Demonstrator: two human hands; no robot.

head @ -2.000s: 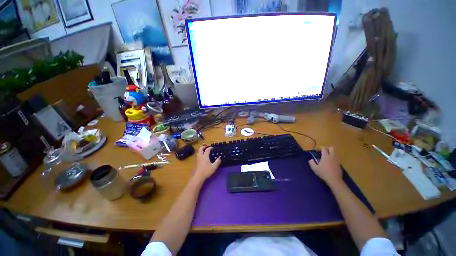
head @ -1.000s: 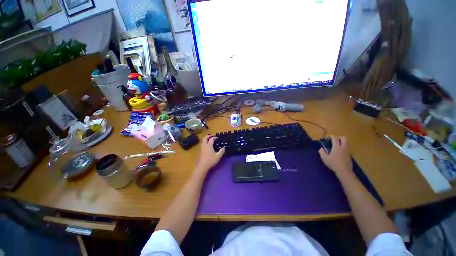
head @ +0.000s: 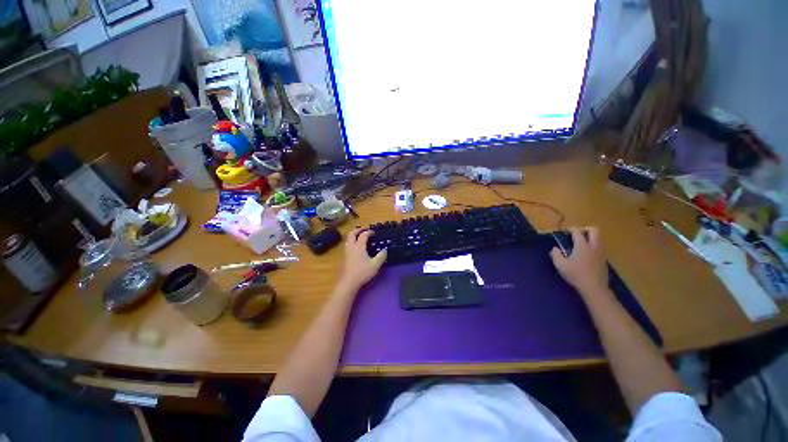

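My left hand (head: 362, 256) rests on the left end of the black keyboard (head: 449, 233), fingers bent over the keys, holding nothing. My right hand (head: 581, 260) lies over the dark mouse (head: 562, 241) on the right part of the purple desk mat (head: 518, 328); the mouse is mostly hidden under the palm and fingers. A flat black rectangle, perhaps a smartphone (head: 440, 291), lies on the mat in front of the keyboard. A white paper slip (head: 451, 264) lies just behind it. The monitor (head: 458, 78) shows a mostly white screen with its top cut off.
Left of the mat stand an open jar (head: 196, 295), a round brown dish (head: 254, 304), a pink-white tissue pack (head: 253, 227) and a toy figure (head: 233, 159). A small black box (head: 632, 177) stands right of the monitor. White papers (head: 733, 280) and clutter lie far right.
The view has tilted down since the first frame, so the monitor's top is cut off. Both hands have stayed on the keyboard and mouse. The desk things have not visibly moved.
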